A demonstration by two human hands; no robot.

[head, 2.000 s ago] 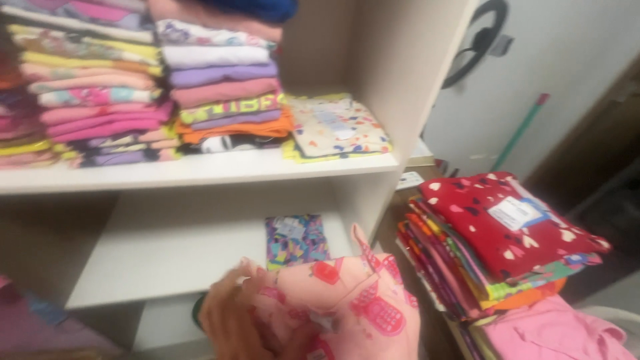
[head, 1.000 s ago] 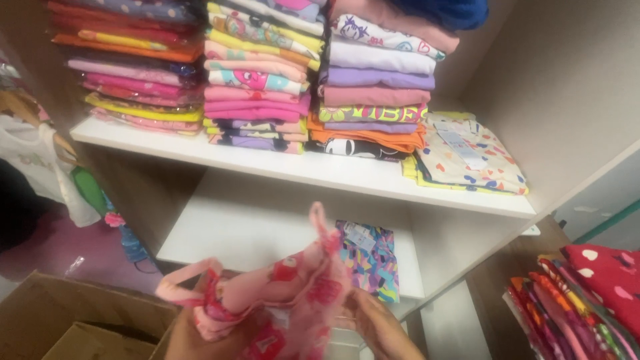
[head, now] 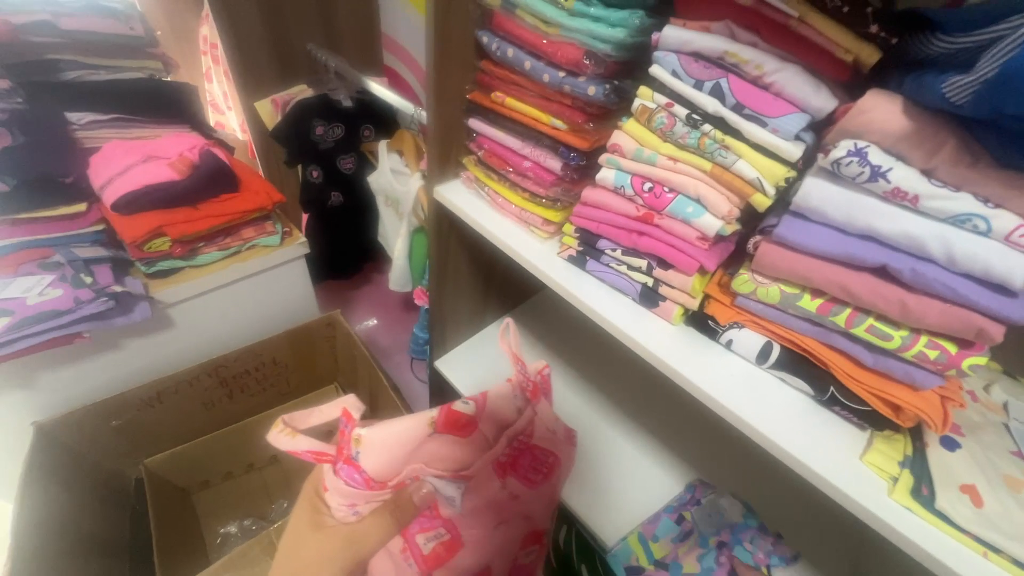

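Note:
My left hand (head: 344, 520) grips a pink strappy garment (head: 480, 472) with red and pink prints, its thumb over the front near the neckline. Two loop straps stand up from the garment's top. At the lower edge of the view, what looks like a fingertip of my right hand (head: 746, 569) shows by a folded multicoloured cloth (head: 696, 528) on the lower shelf; the rest of that hand is out of view, and its grip cannot be told.
Left of the garment stands an open cardboard box (head: 88, 448) with a smaller box (head: 172, 480) inside. Folded clothes (head: 664, 192) are stacked along the white shelf (head: 640, 320). More piles lie on a white counter (head: 240, 320) at left. A black garment (head: 336, 176) hangs behind.
The view has swung left, bringing the cardboard box and counter into sight. My right hand, beside the pink garment a second ago, is now almost wholly out of view. My left hand still holds the garment.

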